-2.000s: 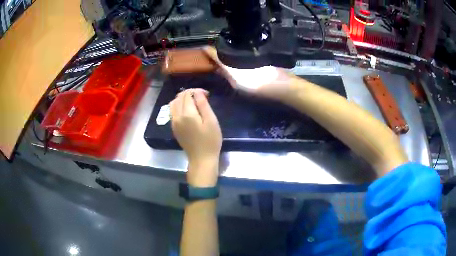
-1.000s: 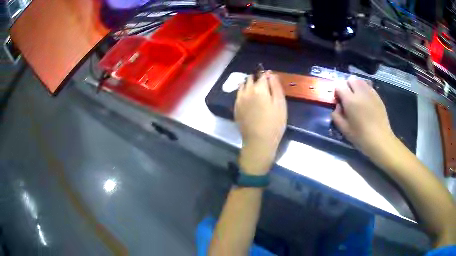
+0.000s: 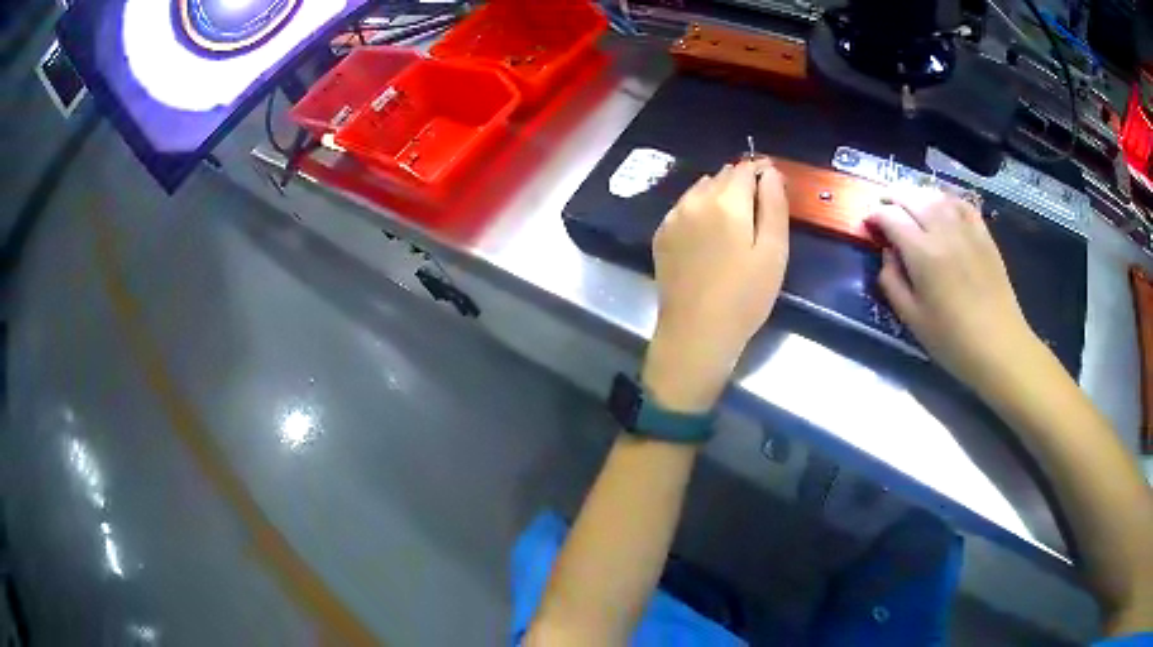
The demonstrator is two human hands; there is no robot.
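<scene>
An orange-brown carrier fixture (image 3: 828, 197) lies over the black work pad (image 3: 607, 217), held between my hands. My left hand (image 3: 721, 253) is at its left end, with a small thin metallic thing (image 3: 750, 147) sticking up at the fingertips; I cannot tell what it is. My right hand (image 3: 951, 272) has its fingers on the fixture's right part. A whitish patch (image 3: 641, 172) is on the pad's left end. A clear strip with small marks (image 3: 865, 162) lies behind the fixture.
Red plastic bins (image 3: 430, 121) stand at the left. Another carrier (image 3: 740, 53) lies behind the pad, and one (image 3: 1144, 335) at the right edge. The black inspection camera (image 3: 895, 51) hangs above the pad's back. A tilted monitor (image 3: 190, 76) is at upper left. A ruler-like strip (image 3: 1030, 190) lies at back right.
The right hand came from the back carrier to the fixture between my hands. The view has swung left, and the monitor changed from plain orange to purple-white rings.
</scene>
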